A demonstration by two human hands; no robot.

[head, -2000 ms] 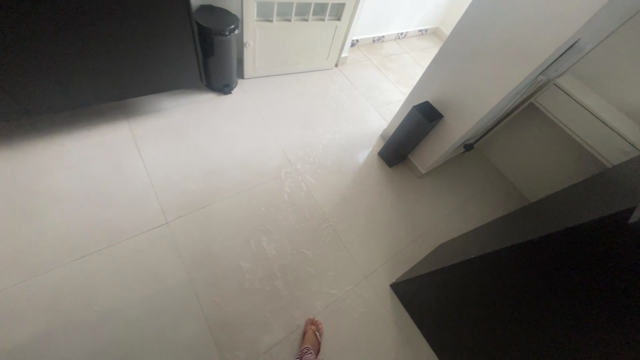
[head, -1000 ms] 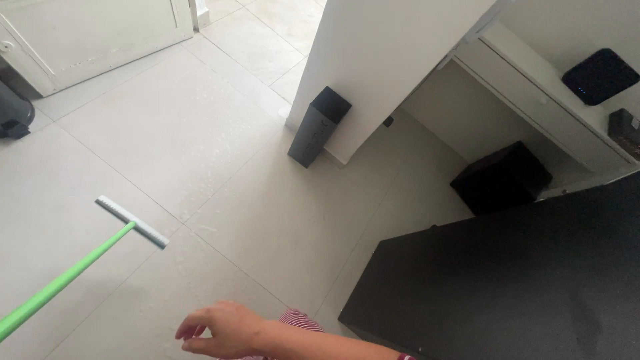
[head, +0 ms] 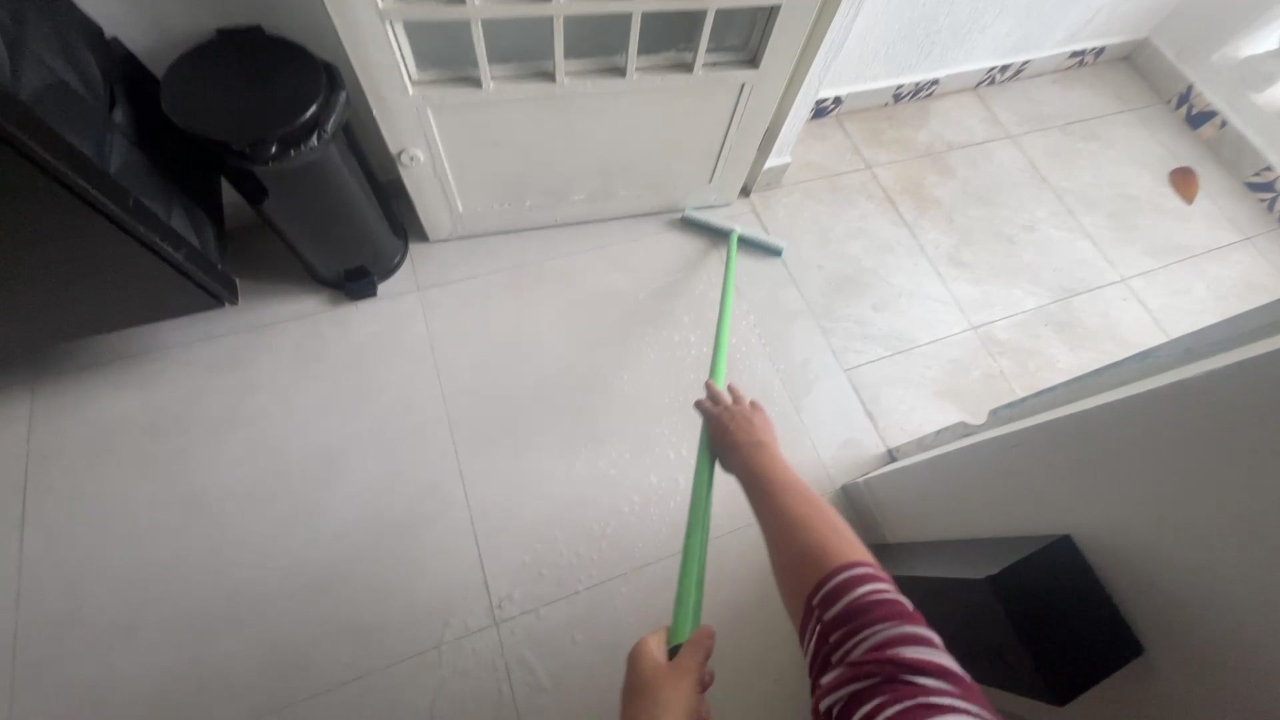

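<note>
A floor squeegee with a green pole (head: 692, 530) reaches away from me, its grey-blue head (head: 757, 242) on the tiles near the doorway. My left hand (head: 668, 672) is closed around the near end of the pole at the bottom of the view. Farther up the pole lies my right hand (head: 740, 428), fingers over it; whether they wrap fully round is hard to tell. Wet drops and streaks (head: 610, 510) mark the pale floor tiles left of the pole.
A black pedal bin (head: 320, 190) stands beside a white door (head: 590, 150). Dark furniture (head: 100, 240) is at the left. Through the doorway, a brown leaf (head: 1184, 184) lies on tiles. At the lower right, a black box-like object (head: 1060, 620) adjoins the white wall (head: 1150, 480).
The squeegee head has moved to the doorway edge. My right hand, off the pole one second ago, is now on it. The view has turned toward the door.
</note>
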